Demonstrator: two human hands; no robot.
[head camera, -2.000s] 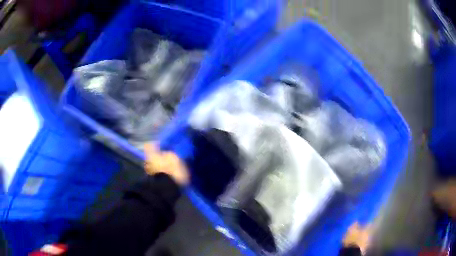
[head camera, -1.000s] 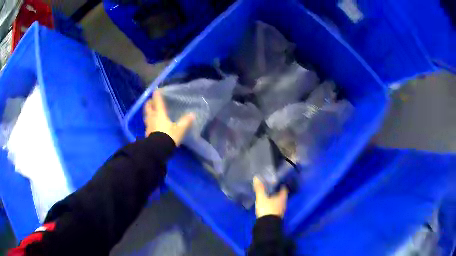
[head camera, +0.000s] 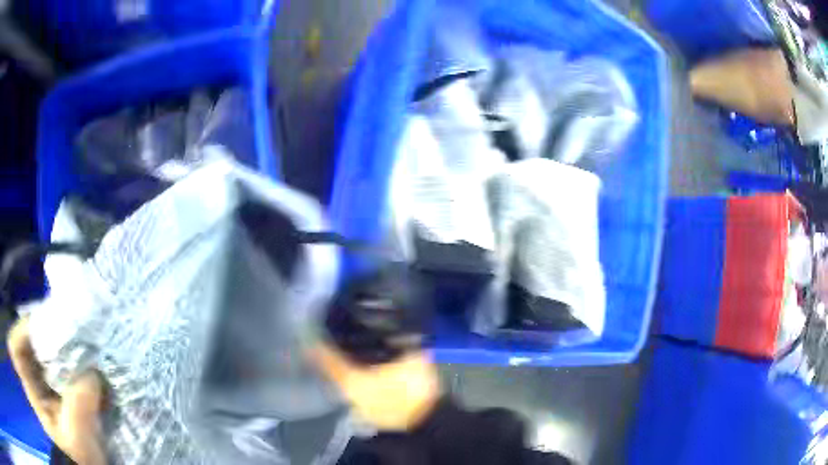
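Note:
A large translucent whitish bubble bag (head camera: 172, 300) is held up in front of me, with a dark opening on its right side. My left hand (head camera: 64, 400) grips the bag's lower left side. My right hand (head camera: 381, 386) is closed on a blurred black bundle (head camera: 377, 313), which looks like a coiled power cord. A black strand runs from near the bundle into the bag's opening. Whatever lies deeper in the bag is hidden.
A blue tote (head camera: 654, 200) ahead holds several whitish bags with black items. Another blue tote (head camera: 59, 100) with bags stands behind the held bag on the left. A red-and-blue box (head camera: 754, 272) is at right. Another person's arm (head camera: 744, 86) shows at upper right.
My hands have left the inside of a tote and now hold a bag and black bundle above the floor area. The view has turned, bringing a different tote ahead.

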